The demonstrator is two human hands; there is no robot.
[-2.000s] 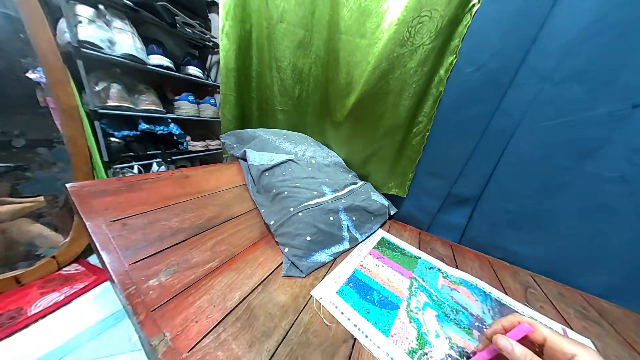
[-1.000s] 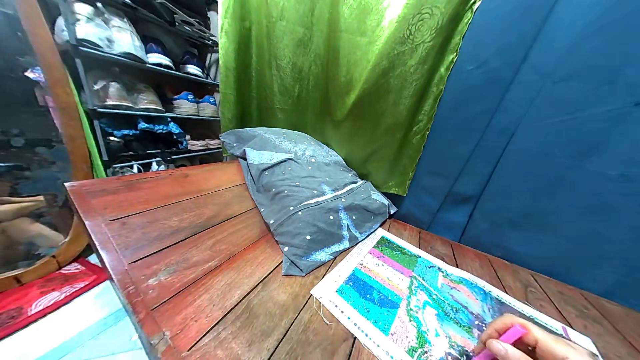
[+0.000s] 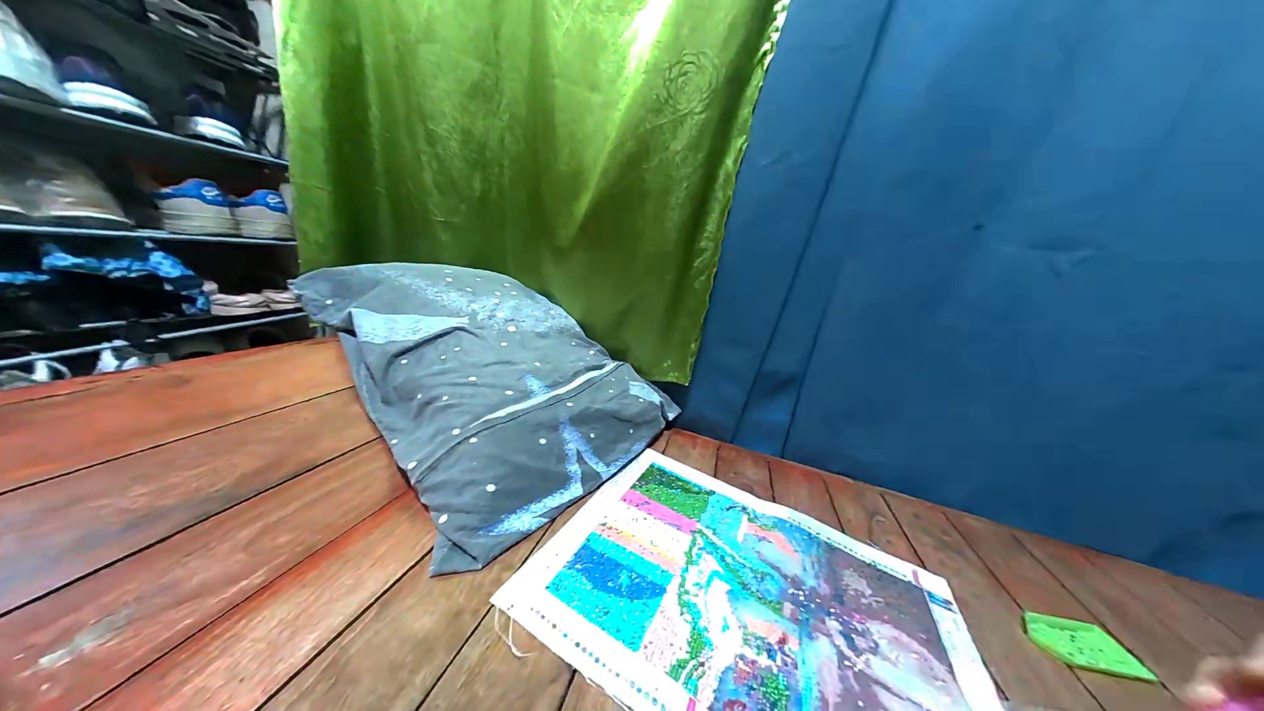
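A diamond painting canvas lies on the wooden plank surface, its colourful beaded picture framed by a white border. At the bottom right edge, blurred fingers of my right hand show beside a bit of pink. What these fingers do with the pink thing cannot be made out. Between the canvas and this hand lies a bright green tray with small specks on it. My left hand is out of the picture.
A grey patterned pillow rests beyond the canvas, against a green satin curtain. Blue fabric covers the right side. A shoe rack holding several shoes stands at the far left, past the plank surface.
My right hand, earlier over the canvas with a pink object, has moved right to the picture's edge. The green tray now shows. The view has shifted and appears closer.
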